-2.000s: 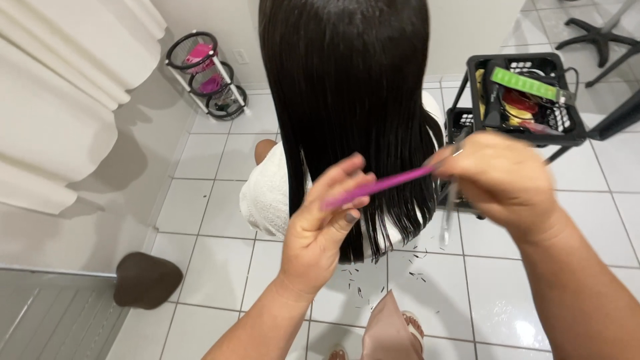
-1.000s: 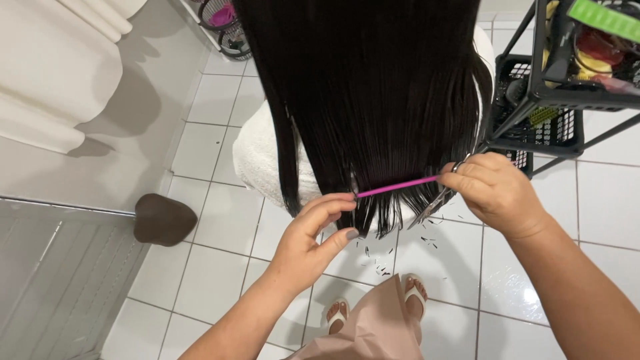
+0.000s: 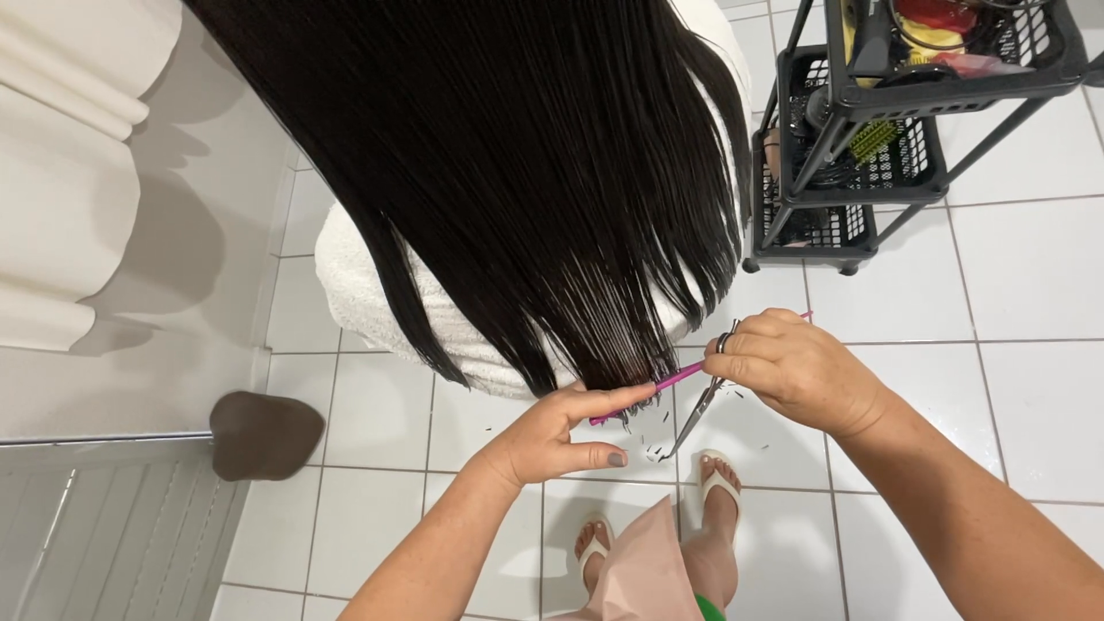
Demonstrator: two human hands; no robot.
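Long, straight dark hair (image 3: 483,155) hangs down the back of a seated person wrapped in a white towel (image 3: 362,267). A pink comb (image 3: 679,378) lies across the ends of one section. My left hand (image 3: 561,435) is at the comb's left part, its index finger along the comb and hair ends, thumb apart below. In my right hand (image 3: 776,371) are the comb's right end and a pair of haircutting scissors (image 3: 700,414), whose blades point down and left, below the comb. A finger of that hand passes by a scissor ring. Whether the blades are apart, I cannot tell.
A black three-tier basket trolley (image 3: 931,185) with brushes and other items stands at the right. Cut hair bits lie on the white tiled floor (image 3: 897,405) near my sandalled feet. At the left are a white curtain (image 3: 60,190), a brown rounded object (image 3: 266,435) and a grey ribbed panel (image 3: 112,535).
The view has come closer to the hair ends. My left hand's index finger now lies along the comb. The scissors now show below the comb, pointing down and left.
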